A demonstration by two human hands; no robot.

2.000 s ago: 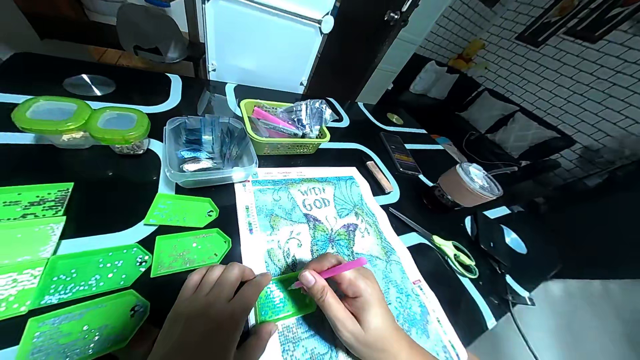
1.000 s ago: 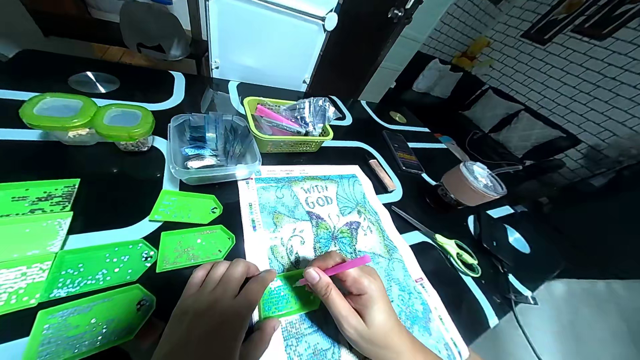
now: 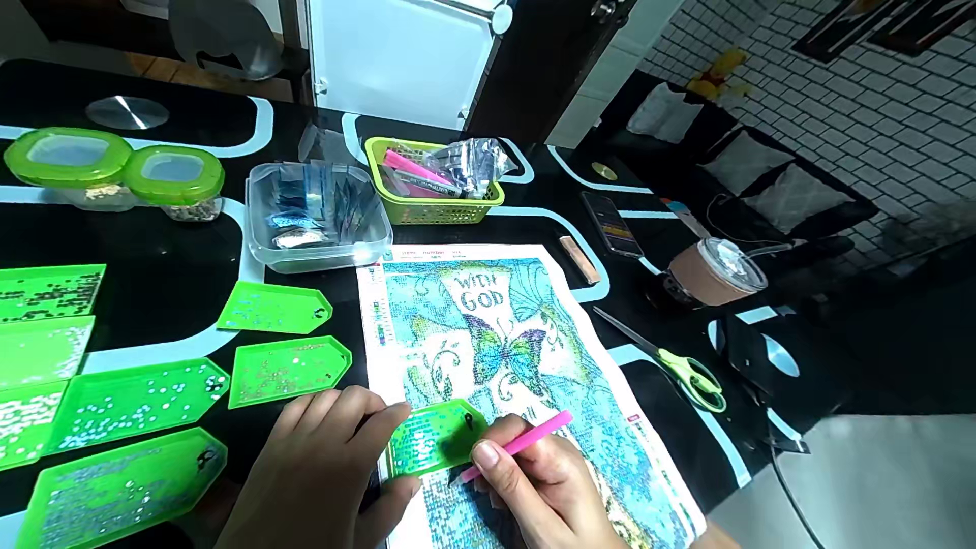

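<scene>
My left hand grips the left end of a small green plastic bead tray, which lies on a diamond painting canvas with a butterfly and lettering. Blue-green drills fill much of that tray. Between the thumb and fingers of my right hand is a pink applicator pen, slanted, its tip down near the canvas just below the tray. More green trays with drills lie at the left, among them a small one by my left hand and a larger one near the front edge.
Behind the canvas stand a clear plastic container of packets and a green basket with pens and bags. Two green-lidded containers are at the back left. To the right are scissors, a phone and a lidded cup.
The pen in my right hand has moved from over the green tray down to the canvas just below it. My left hand stays at the tray.
</scene>
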